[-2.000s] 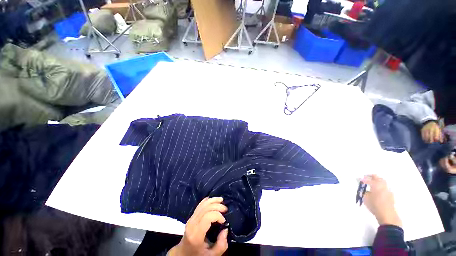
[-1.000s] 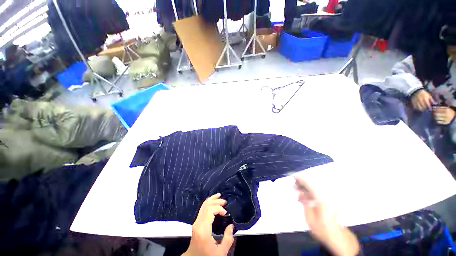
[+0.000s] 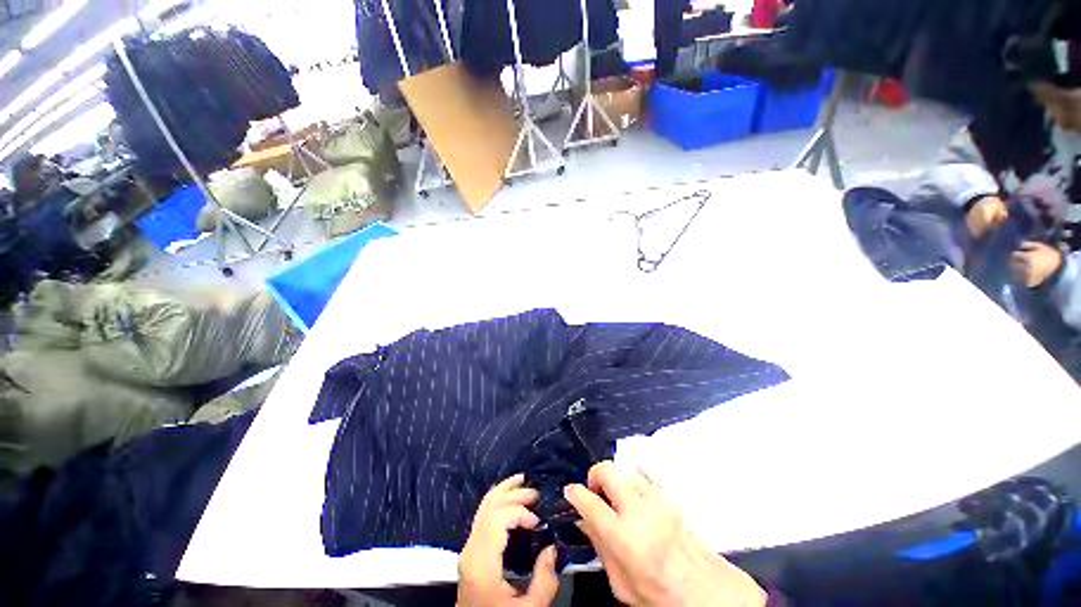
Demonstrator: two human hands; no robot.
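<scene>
Dark pinstriped trousers (image 3: 474, 391) lie bunched on the white table, one part pointing right. A small silvery fastener (image 3: 577, 408) shows near the gathered opening. My left hand (image 3: 507, 548) grips the dark cloth at the near edge, thumb and fingers curled around it. My right hand (image 3: 646, 540) is beside it, its fingertips closed on the same dark cloth. The snips seen earlier do not show now; whether they are inside my right hand is hidden.
A thin hanger (image 3: 671, 231) lies on the far part of the white table (image 3: 759, 285). A blue bin (image 3: 326, 275) touches its left side. At the right edge, a person's hands (image 3: 1038, 263) handle dark cloth. Olive sacks (image 3: 154, 332) stand at left.
My right hand, which held dark snips over the table at right, has moved left to the cloth beside my left hand. My left hand keeps its hold. The view has shifted.
</scene>
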